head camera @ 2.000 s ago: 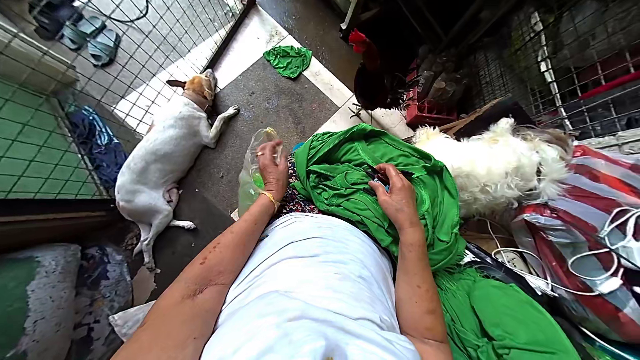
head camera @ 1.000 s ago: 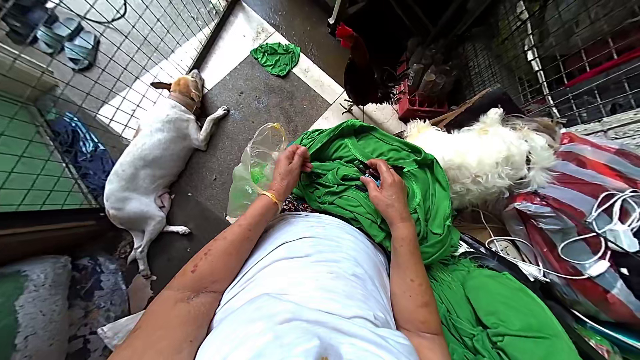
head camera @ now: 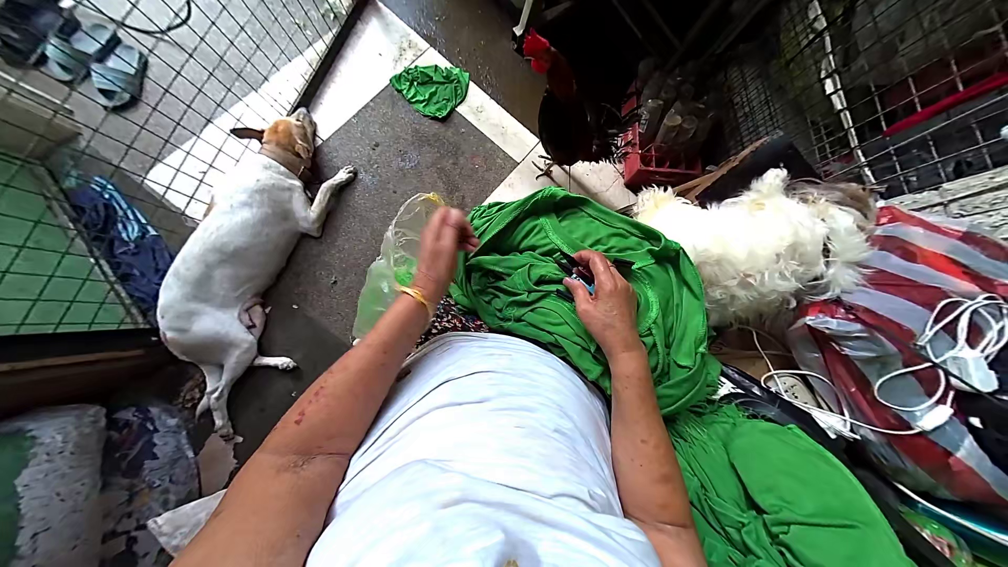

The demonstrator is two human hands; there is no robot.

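Observation:
A green cloth garment (head camera: 520,287) lies bunched across my lap. My right hand (head camera: 602,295) rests over it, fingers closed on a small tool with blue and black parts (head camera: 581,277), perhaps thread snips; its shape is mostly hidden. My left hand (head camera: 447,240) is raised at the garment's left edge, fingers bent together; whether they pinch anything is unclear. Just left of that hand stands a clear plastic bag (head camera: 386,276) with bright green bits inside. More green cloth (head camera: 795,488) is heaped to the lower right.
A white and brown dog (head camera: 236,236) lies on the floor at left, beside a wire mesh gate. A fluffy white dog (head camera: 756,244) lies at right, near a red striped bag (head camera: 874,331) and white cables (head camera: 937,370). Ahead are a green cloth piece (head camera: 431,90), a rooster (head camera: 563,106) and a red crate (head camera: 661,161).
My left hand, on the cloth's left edge a second ago, is now lifted beside it. My right hand keeps hold of the small tool over the cloth.

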